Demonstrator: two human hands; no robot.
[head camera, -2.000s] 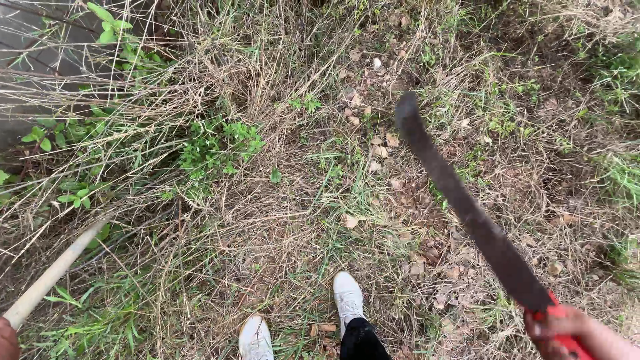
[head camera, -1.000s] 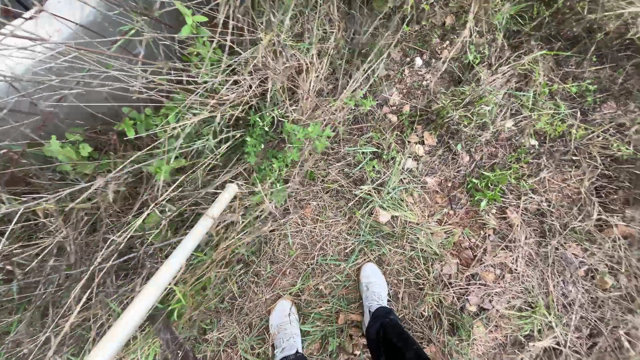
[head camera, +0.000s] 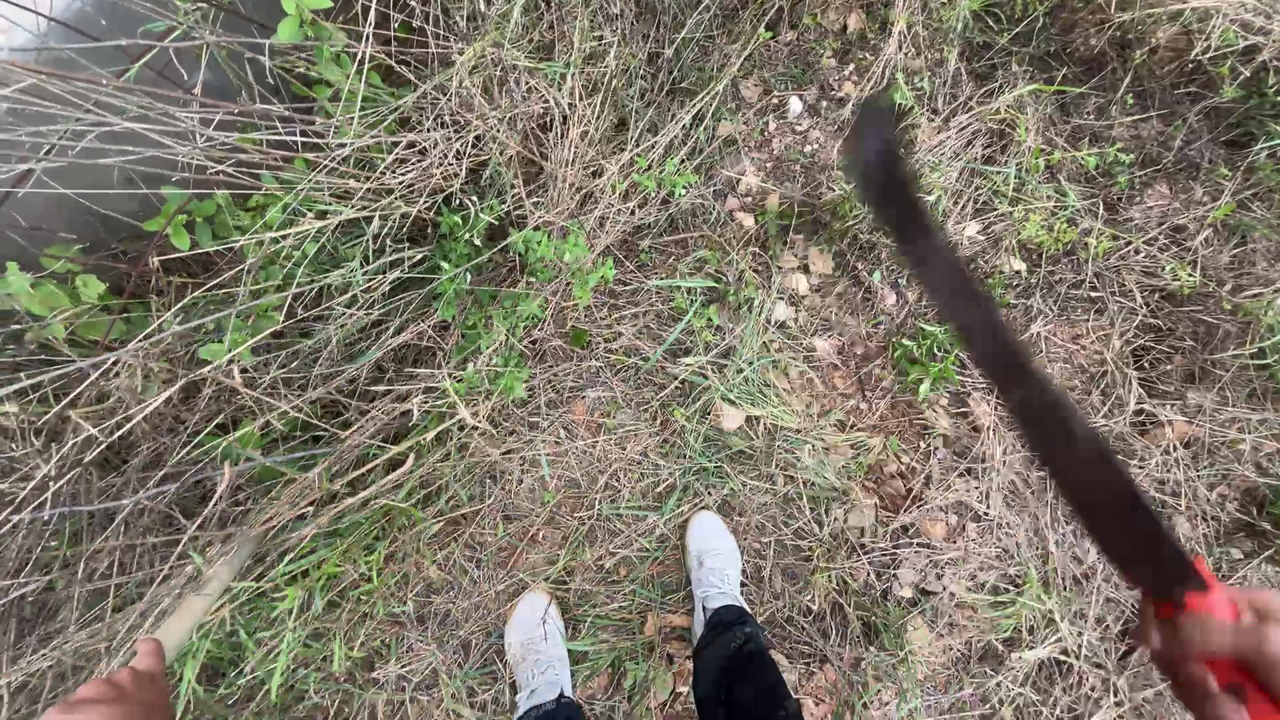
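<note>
At the lower right, my right hand (head camera: 1215, 640) is closed around the red handle of a machete (head camera: 1040, 410). The dark, worn blade points up and away over the ground, its curved tip slightly blurred. My left hand (head camera: 120, 690), partly cut off by the lower left corner, grips a pale wooden stick (head camera: 210, 592). The stick's far end lies among long dry grass stems (head camera: 300, 290). Green leafy weeds (head camera: 500, 310) grow between the two tools, touched by neither.
My white shoes (head camera: 712, 560) stand on ground covered with dry grass and fallen leaves (head camera: 728, 415). A grey surface (head camera: 90, 170) shows behind the tangled stems at the upper left. Low green tufts grow on the right.
The machete and my right hand, out of view one second ago, are back at the right. My left hand has come into view, and less of the stick shows.
</note>
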